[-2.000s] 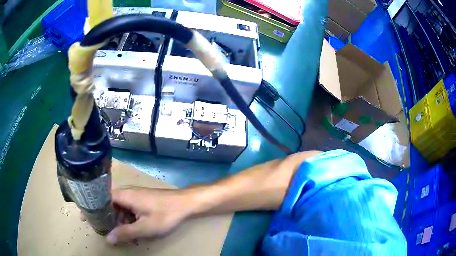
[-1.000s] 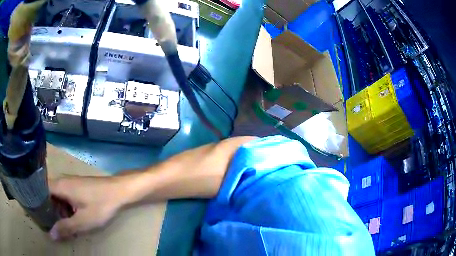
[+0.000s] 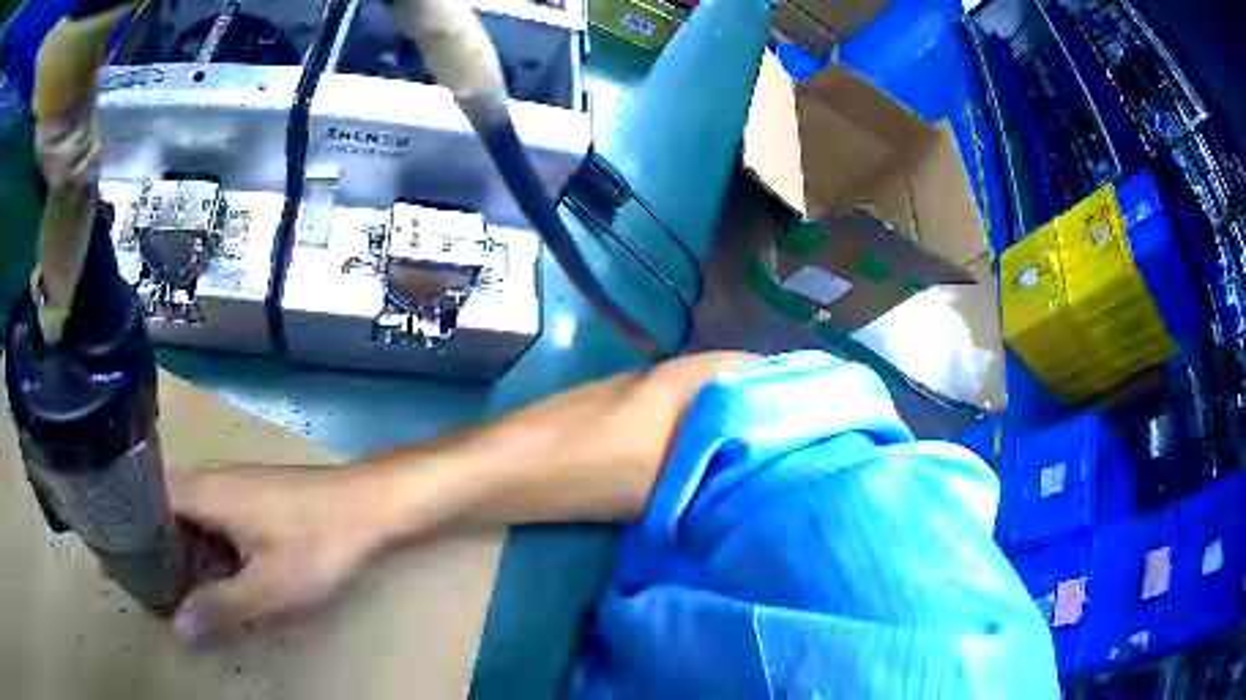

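The electric screwdriver (image 3: 103,465), a thick black cylinder with a silver label and worn tan tape, leans at the left side of the view. My right hand (image 3: 280,547) is closed around its lower part, slightly blurred. Its tip is hidden. The driver cable (image 3: 513,157), partly wrapped in tan tape, loops across the upper part. The cardboard mat (image 3: 396,622) lies under my hand, with small dark specks on it. My left hand is not in view.
Two white-grey screw feeders (image 3: 424,301) stand side by side behind the mat, held by a black strap. A black cord lies right of them. An open carton (image 3: 888,151) with white plastic, yellow bins (image 3: 1093,294) and blue bins (image 3: 1059,472) stand to the right.
The view has turned right since two seconds ago, so the feeders and driver sit further left; it has swung slightly back in the last second. My right hand stays on the driver.
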